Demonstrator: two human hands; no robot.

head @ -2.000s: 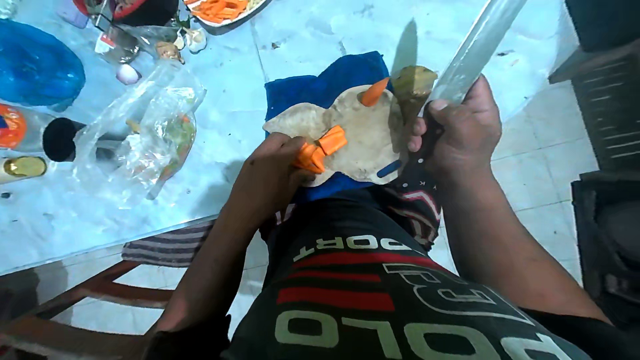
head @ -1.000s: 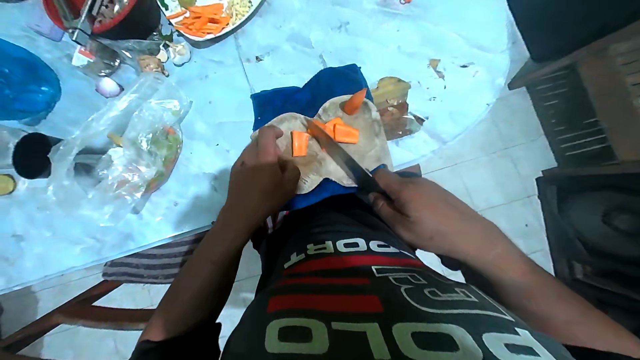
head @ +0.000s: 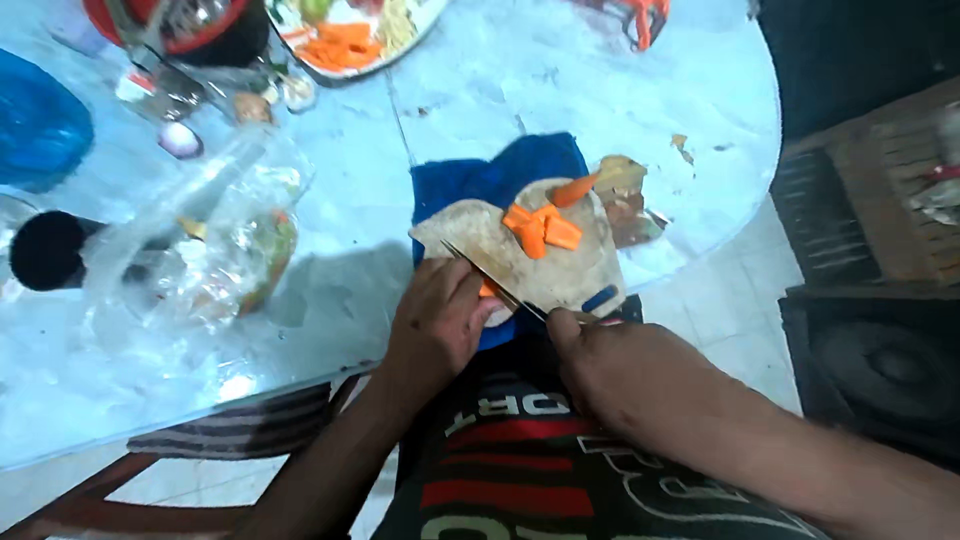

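Observation:
A pale, stained cutting board (head: 555, 277) lies on a blue cloth (head: 499, 176) at the table's near edge. My right hand (head: 637, 367) grips a kitchen knife (head: 487, 266) by its handle, its blade slanting up and left over the board. At the board's lower left, my left hand (head: 442, 315) pinches a carrot piece (head: 487, 289) right beside the blade; the fingers hide most of it. Several cut carrot chunks (head: 544, 229) rest together near the board's upper middle. A pointed carrot end (head: 574, 191) lies at the upper right edge.
On the left are a clear plastic bag (head: 217, 247) with food scraps, a dark cylindrical object (head: 49, 250), a blue plastic bag (head: 41, 120) and an onion (head: 180, 140). Behind stand a plate of cut vegetables (head: 360, 71) and a red-rimmed container (head: 217, 37). Peelings (head: 626, 199) lie right of the board.
The knife was raised at the right two seconds ago, then came down among the chunks; it is now farther left on the board. My left hand now holds a carrot piece there.

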